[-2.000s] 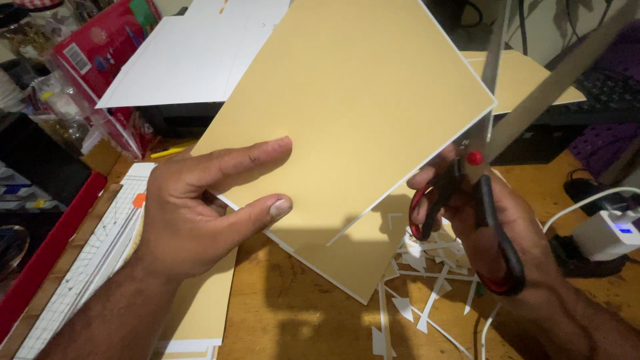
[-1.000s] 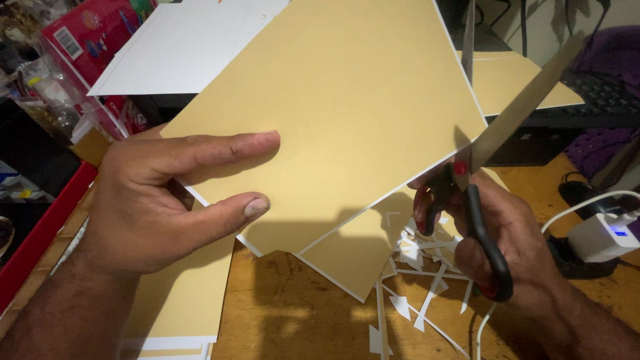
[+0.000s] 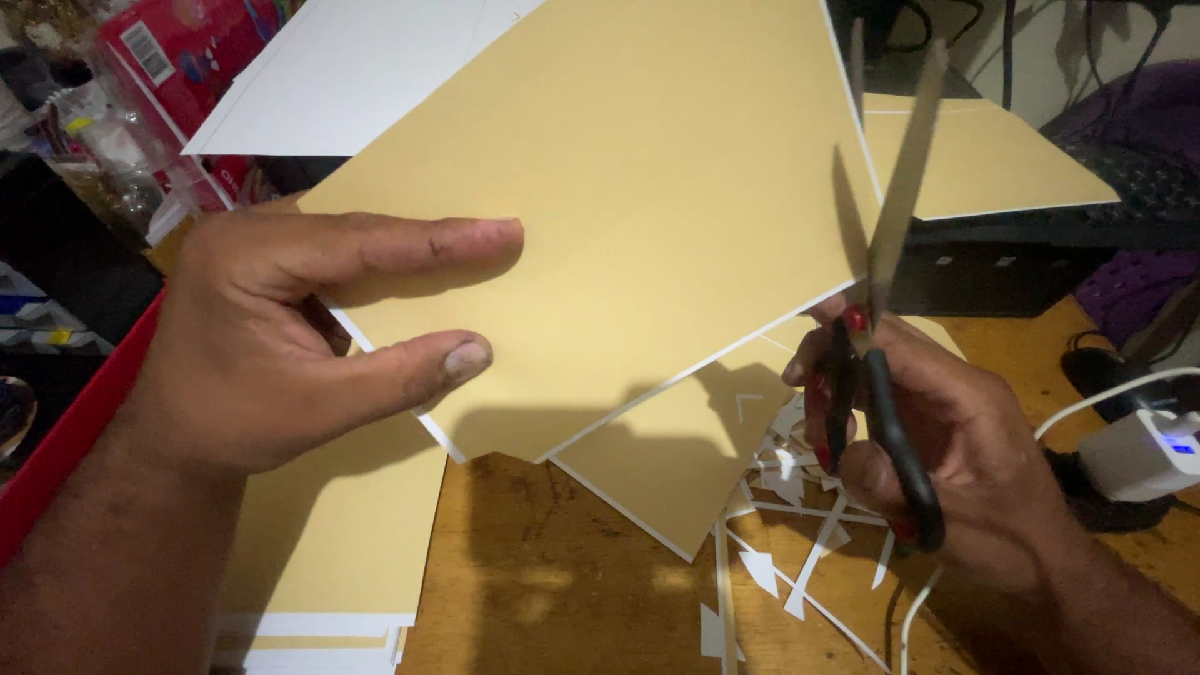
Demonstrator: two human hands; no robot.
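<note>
My left hand holds a large tan sheet of card with white edges by its left side, index finger and thumb lying on its face. In my right hand are scissors with black and red handles. Their blades are apart at the card's right edge, one in front and the other partly hidden behind it. A notch shows at the card's lower corner. Behind and below it, another tan piece lies over the wooden table.
Thin white offcuts lie on the wooden table. Tan sheets are stacked at lower left, white sheets behind. A white charger with a cable stands at right. A tan piece rests over a black keyboard.
The card has turned and shifted a little in my left hand. The scissors have come more upright, their blades narrowing together somewhat along the card's right edge.
</note>
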